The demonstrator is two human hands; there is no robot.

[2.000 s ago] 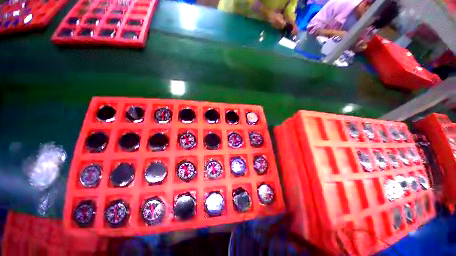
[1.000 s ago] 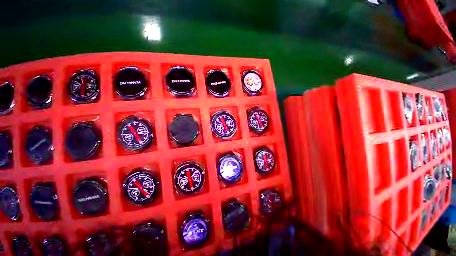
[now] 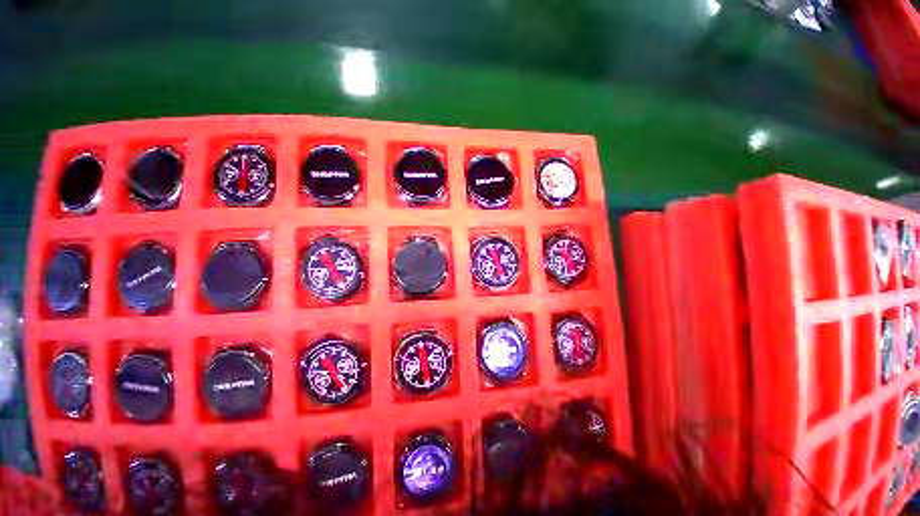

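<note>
A red foam tray [image 3: 378, 220] lies in front of me, with a round watch head in each pocket that shows. Several are chronograph-style dials [image 3: 332, 267] with red marks. Others are plain dark dials [image 3: 331, 174], some with a pale line of lettering. Two faces look violet, one of them a purple-blue face [image 3: 428, 468] in the front row. A pale printed face [image 3: 556, 180] sits in the far right corner pocket. Dark, blurred strands cover part of the front right pockets. Neither of my hands is in view.
Stacked red trays [image 3: 704, 333] stand at the right; the top one [image 3: 772, 272] is tilted, with vacant pockets on its left and silver-grey watch heads on its right. A glossy green surface [image 3: 504, 81] runs behind. A red object [image 3: 893, 55] is cut off at the top right.
My view has come down closer over the tray since the first frame. Since the second, the tray and stack have shifted right in view, and the tray's left edge shows again.
</note>
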